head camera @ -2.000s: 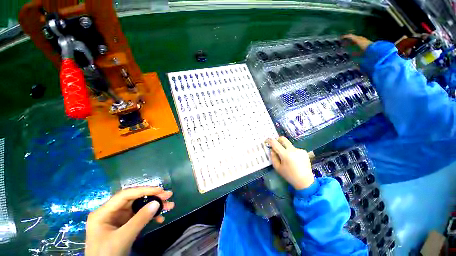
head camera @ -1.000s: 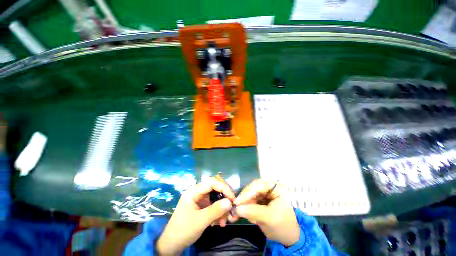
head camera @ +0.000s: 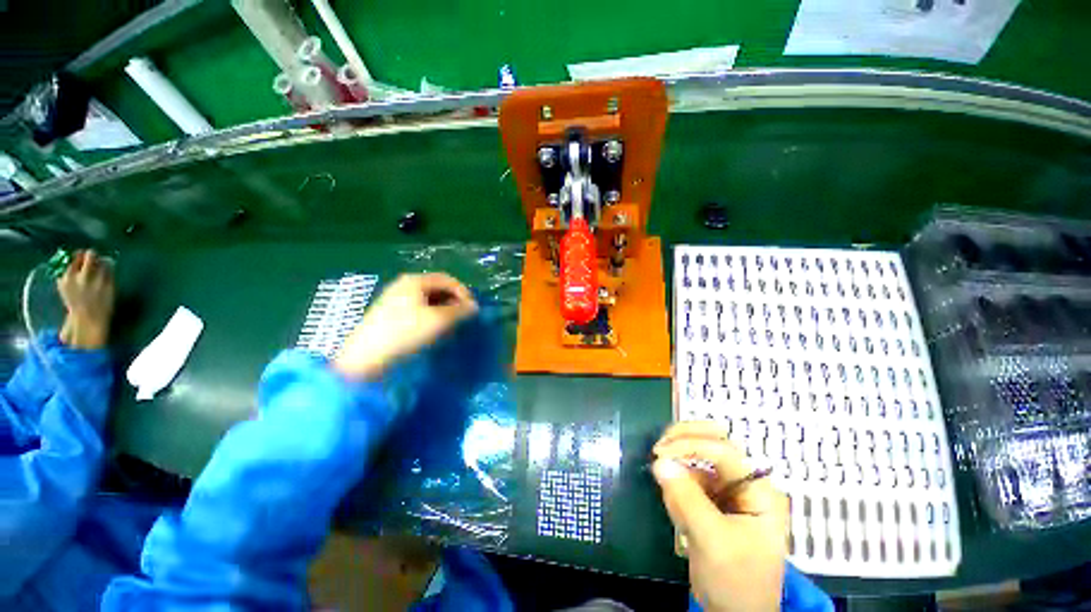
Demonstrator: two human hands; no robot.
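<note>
My left hand (head camera: 407,320) is blurred, over the mat left of the orange-brown clamp fixture (head camera: 652,311). A dark spot shows at its curled fingertips; I cannot tell whether it is a part or shadow. My right hand (head camera: 732,508) holds slim dark tweezers (head camera: 748,479) over the lower left of the white parts board (head camera: 826,552). The board bears rows of small dark pieces. The red clamp handle (head camera: 579,273) hangs above the black nest (head camera: 589,329). A small adhesive dot sheet (head camera: 571,502) lies before me, between my hands.
Clear blister trays (head camera: 1029,395) stand at the right. A spare white sheet (head camera: 337,313) lies beside my left hand. Clear and blue film (head camera: 461,448) lies left of the dot sheet. A white elongated object (head camera: 165,353) and another person's hand (head camera: 86,293) are at the left.
My hands were together before me; now they are apart. My left hand has moved forward and left, my right hand right to the board's near corner. The view has shifted left.
</note>
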